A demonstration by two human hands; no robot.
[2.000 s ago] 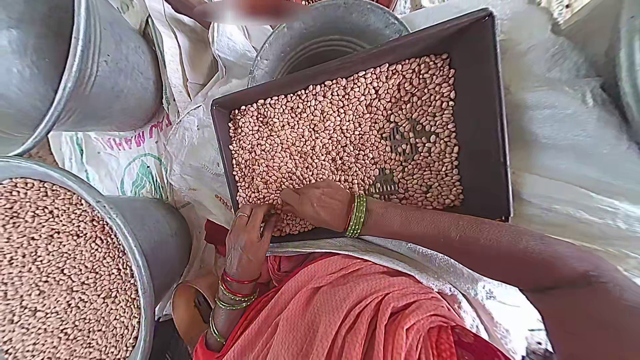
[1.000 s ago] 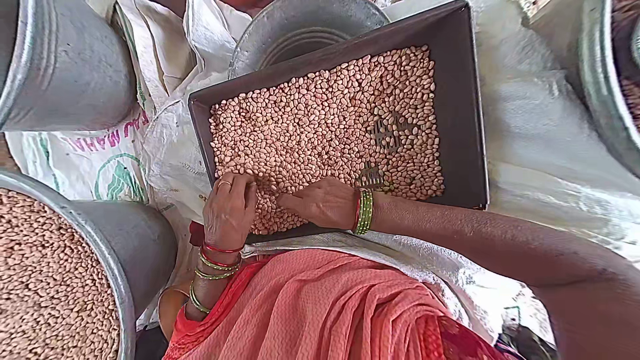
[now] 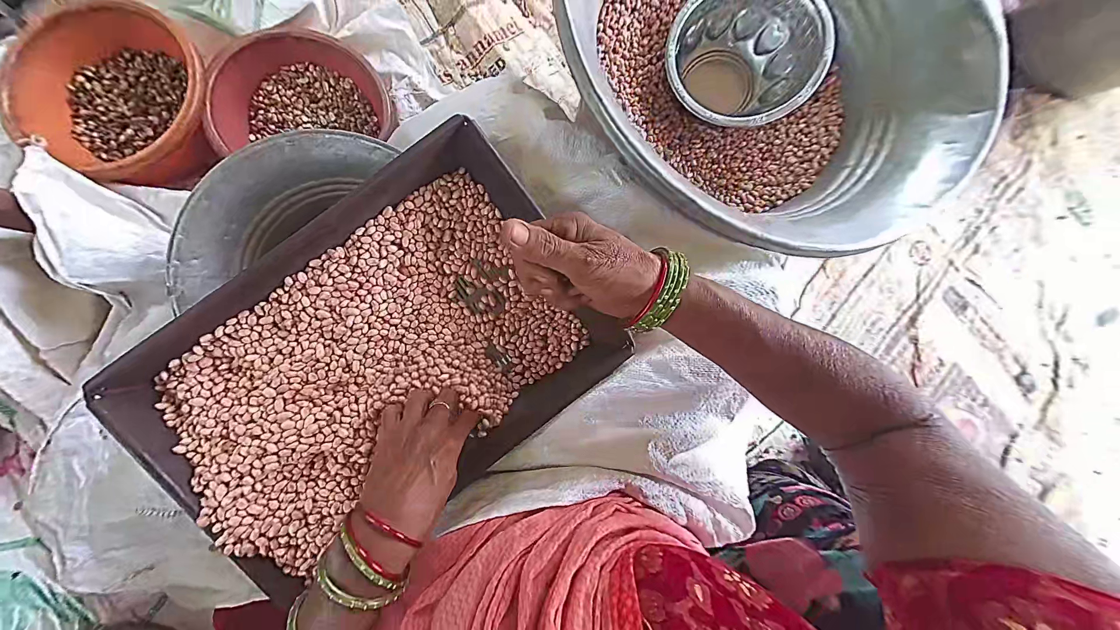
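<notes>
A dark rectangular tray (image 3: 131, 407) lies tilted across the view, spread with pinkish shelled peanuts (image 3: 324, 367). The tray's patterned bottom shows through in small patches near its right end. My left hand (image 3: 420, 455) rests palm down on the peanuts at the near edge, its fingertips among them. Raised over the tray's right end, my right hand (image 3: 582, 267) has its fingers curled in, thumb on top; whether anything is inside them is hidden. Both wrists wear red and green bangles.
Behind the tray stands a metal basin (image 3: 197, 236). An orange tub (image 3: 166, 44) and a red tub (image 3: 232, 87) at top left hold darker kernels. At top right, a large metal tub (image 3: 927, 149) holds reddish kernels and a metal bowl (image 3: 752, 52). White sacks (image 3: 79, 499) lie underneath.
My right hand has left the peanuts at the near edge and risen over the tray's right end. My left hand stays on the near side. The view has swung to the right.
</notes>
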